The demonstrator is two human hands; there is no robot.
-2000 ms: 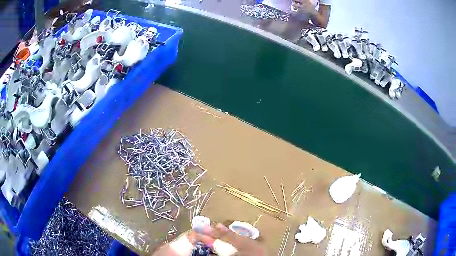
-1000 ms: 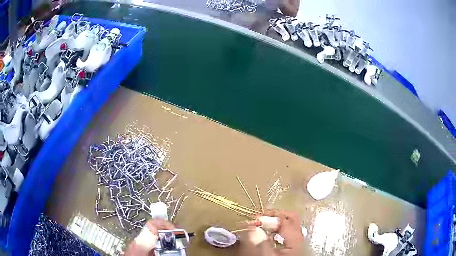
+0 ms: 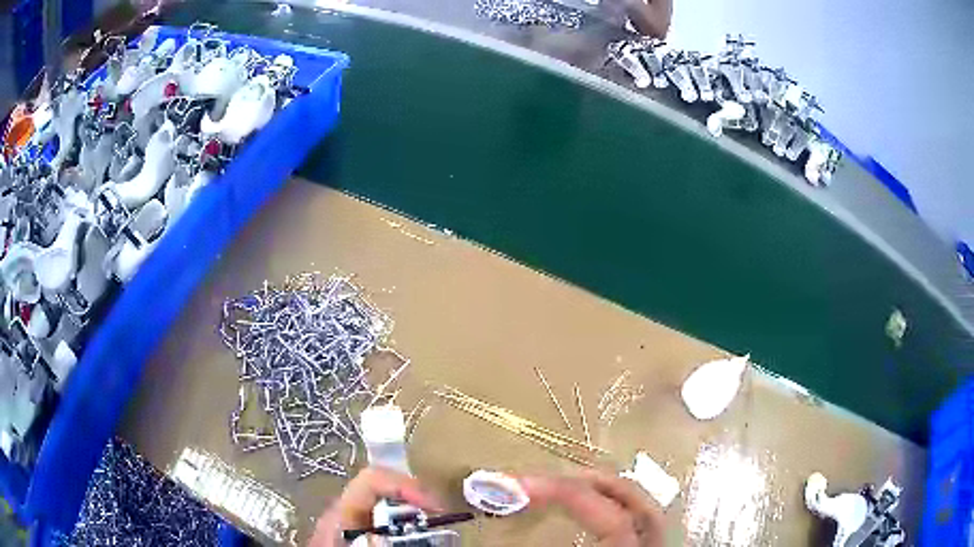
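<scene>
My left hand [image 3: 374, 502] is at the lower edge, shut on a handle assembly [image 3: 404, 517]; its white end points up and its dark crossbar lies across near the frame edge. My right hand [image 3: 600, 509] reaches left to the small white oval cup [image 3: 496, 491], fingertips at its right rim; I cannot tell whether it holds a stick or grips the cup. Yellow-tan sticks [image 3: 513, 417] lie beyond the cup. A tangled pile of silver bent wires [image 3: 310, 363] lies left of centre.
The blue bin [image 3: 182, 288] heaped with white-handled units stands left. A crumpled wipe [image 3: 654, 479], white squeeze bottle [image 3: 716, 387] and another handle assembly [image 3: 854, 511] lie right. The green belt [image 3: 555, 214] runs beyond; a person's arm [image 3: 649, 15] shows behind it.
Since one second ago, the left hand's assembly has turned, with its crossbar now lower and white end standing up. My right hand has moved to the cup's rim. The view has shifted slightly.
</scene>
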